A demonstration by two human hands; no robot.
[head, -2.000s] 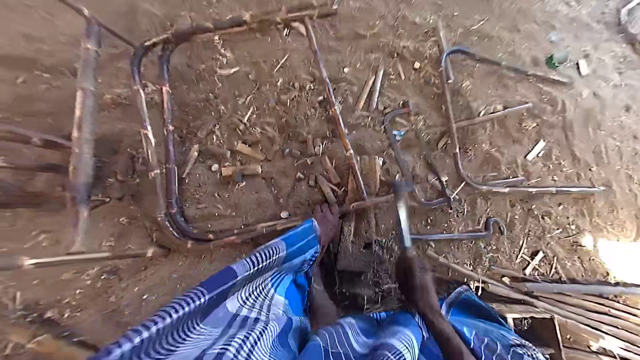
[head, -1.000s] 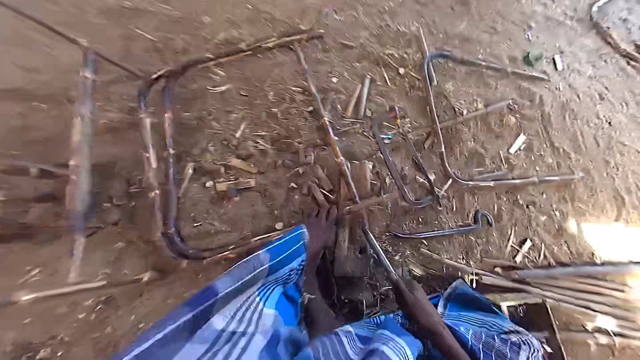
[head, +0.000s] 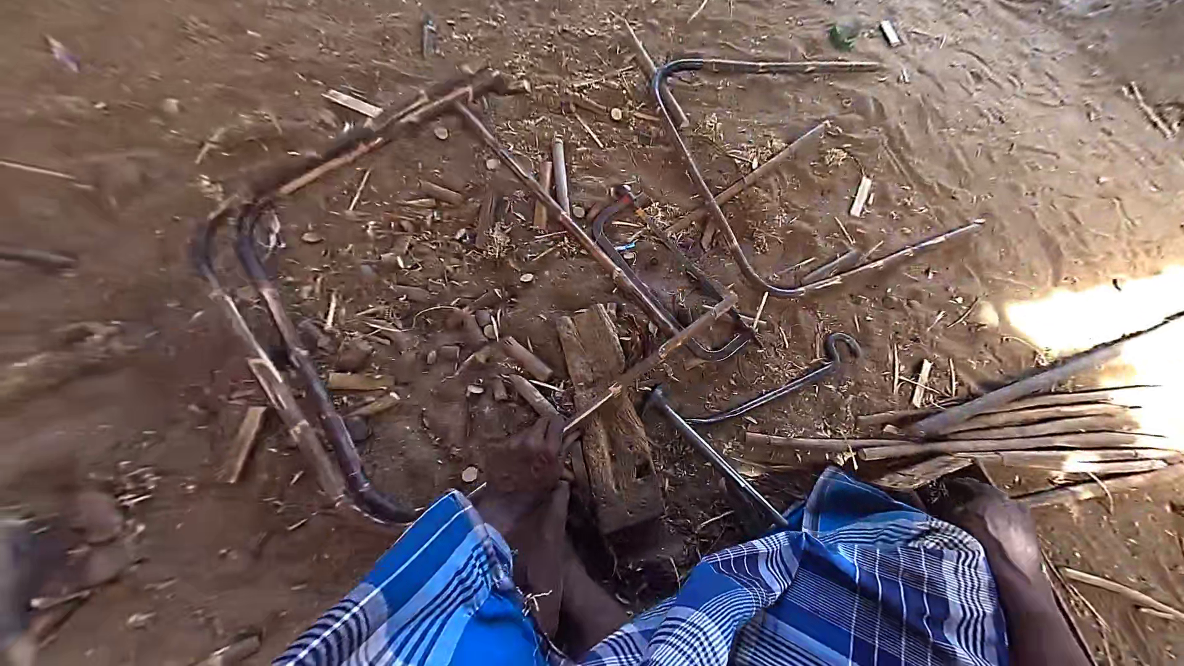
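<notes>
My left hand (head: 527,462) is closed around the end of a slim cane (head: 661,356), beside a worn wooden block (head: 606,421) on the ground. This cane meets a longer one that runs up to a bent cane frame with rounded, darkened corners (head: 314,388). A long metal tool with a small dark head (head: 717,455) lies right of the block, its lower end against blue checked cloth (head: 879,573). No hand is on it. My right hand (head: 980,513) is beyond the cloth, low at the right, near a bundle of sticks (head: 1027,435); its fingers are partly hidden and blurred.
Another bent cane frame (head: 694,162) lies at the upper right. A hooked rod (head: 777,393) is right of the block, and a smaller bent piece with dark curves (head: 717,351) lies above it. Short cane offcuts (head: 561,176) and chips litter the sandy ground.
My right hand has let go of the metal tool and moved right, toward the sticks. My left hand stays by the block. The bent frame at the left has shifted and tilted.
</notes>
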